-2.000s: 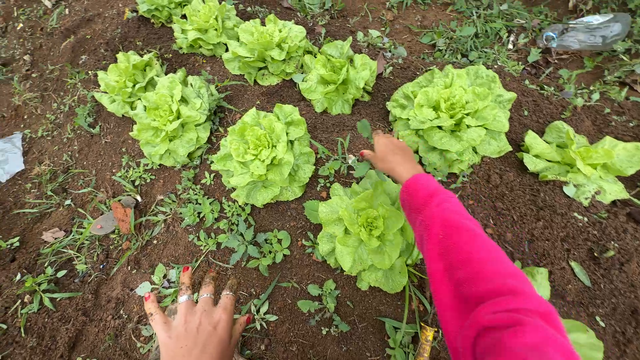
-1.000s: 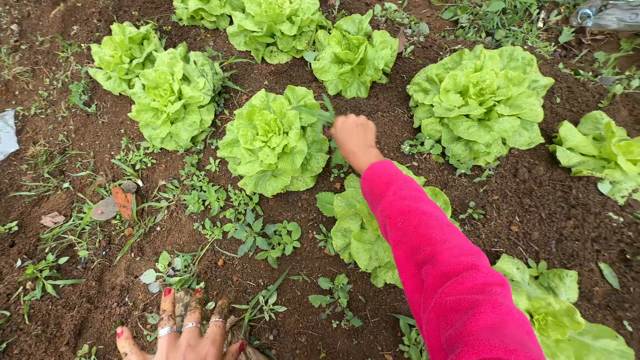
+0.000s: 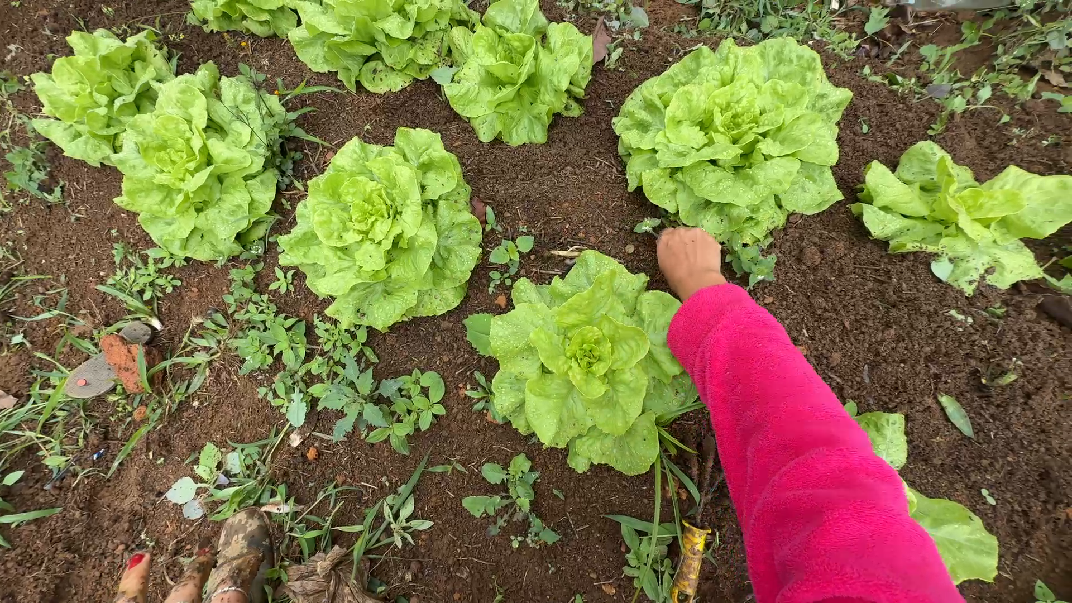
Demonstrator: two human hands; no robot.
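My right hand (image 3: 689, 261), in a pink fleece sleeve, is closed low over the soil, between the large lettuce (image 3: 734, 134) and the nearer lettuce (image 3: 589, 362). A small bit of green shows at its fingers; whether the hand grips it cannot be told. At the bottom left edge only the soiled fingers of my left hand (image 3: 188, 578) show, one with a red nail and one with a ring, near low weeds (image 3: 222, 486). Another lettuce (image 3: 381, 228) grows left of centre. Weeds (image 3: 368, 402) spread below it.
More lettuces (image 3: 197, 163) grow at the back left, and a ragged one (image 3: 963, 213) at the right. A yellow handle (image 3: 689, 561), worn and dirty, lies beside my sleeve. A grey stone (image 3: 90, 377) and a reddish brick piece (image 3: 126, 363) lie at the left. Lettuce leaves (image 3: 950, 536) show right of the sleeve.
My right hand was over the left-centre lettuce a second ago, with a green sprig at it; it has moved right, beside the large lettuce. My left hand now shows less, at the bottom edge.
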